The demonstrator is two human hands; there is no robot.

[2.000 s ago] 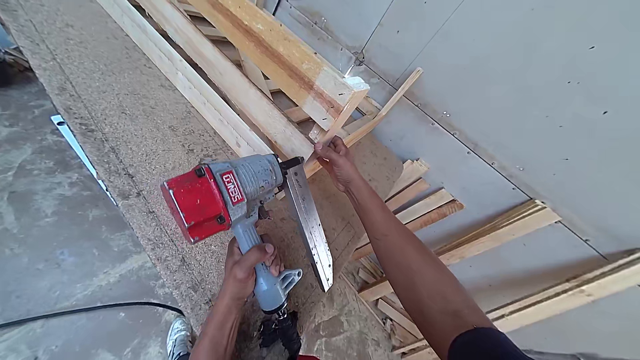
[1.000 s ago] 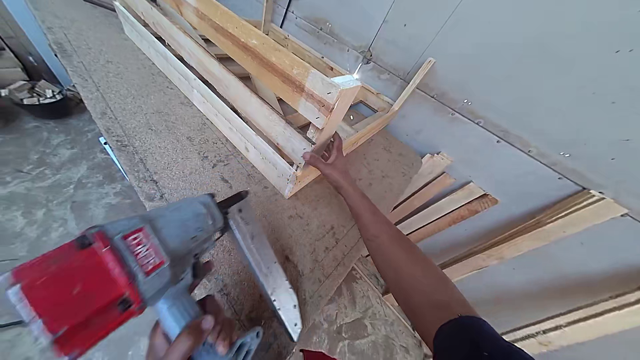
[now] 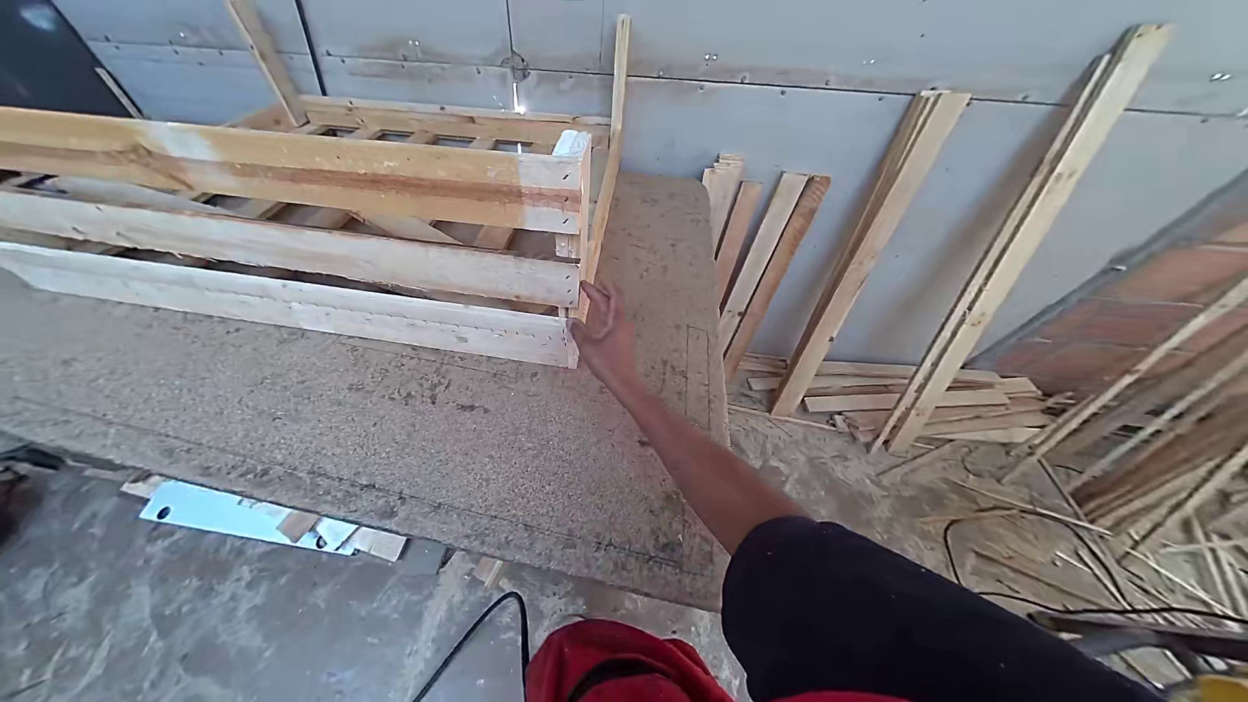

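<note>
A long slatted wooden crate (image 3: 380, 249) lies on a particle-board bench top (image 3: 468, 448), with staples showing at the slat ends. My right hand (image 3: 604, 336) grips its near right corner, where the lower slats meet the end piece; the thumb is on the front and the fingers curl behind. A thin upright wooden strip (image 3: 616, 107) rises at the crate's right end. Neither my left hand nor the nail gun is in view.
Boards lean on the wall to the right, short ones (image 3: 775, 244) and longer ones (image 3: 1033, 234). Offcuts (image 3: 926, 400) lie on the floor below them. A white perforated metal piece (image 3: 234, 517) sits beyond the bench's front edge, and a black hose (image 3: 487, 624) runs near my red clothing.
The red and grey nail gun and my left hand on it have gone out of view. My right hand remains at the crate's corner. The view has turned strongly.
</note>
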